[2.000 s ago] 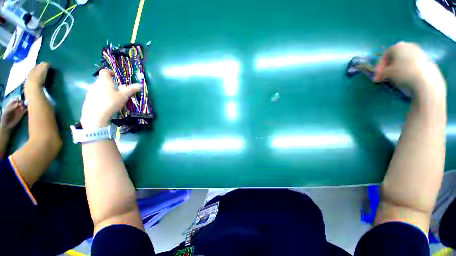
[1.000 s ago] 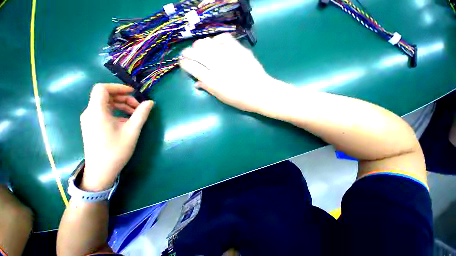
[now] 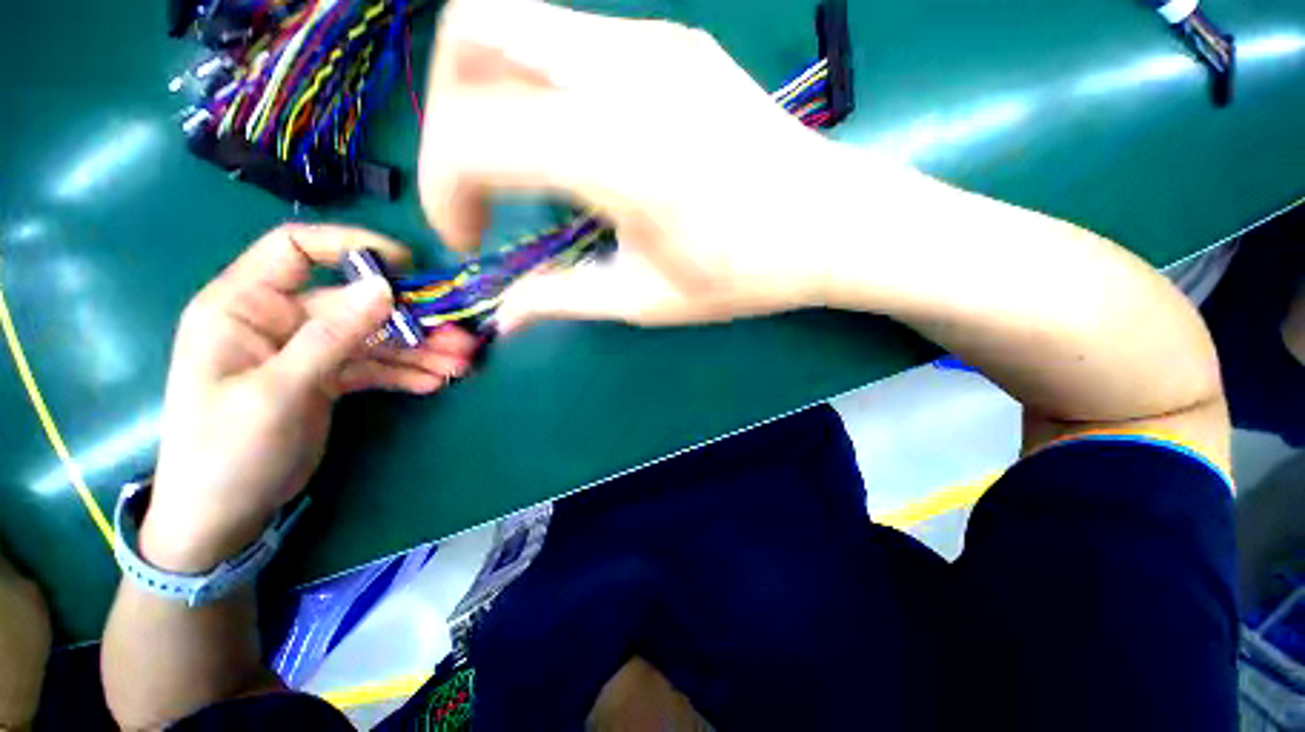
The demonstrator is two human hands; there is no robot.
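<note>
My left hand (image 3: 272,343) holds a small black connector housing (image 3: 384,298) between thumb and fingers at the left. A multicoloured wire harness (image 3: 494,279) runs from the housing to the right, under my right hand. My right hand (image 3: 616,157) is blurred and arched over the bundle, its thumb beside the wires; whether its fingers grip them cannot be told. A black far-end connector (image 3: 834,65) with wires shows beyond my right hand; the wires' middle is hidden by the hand.
A pile of other harnesses (image 3: 322,86) with black connectors lies at the upper left. Another harness (image 3: 1209,50) lies at the top right edge. A yellow line (image 3: 50,422) marks the green table (image 3: 687,379) at left. Part of another person's arm (image 3: 17,644) shows at lower left.
My left hand has taken hold of a housing, and its harness is now apart from the pile, nearer to me. My right hand has moved off the pile. The view has shifted.
</note>
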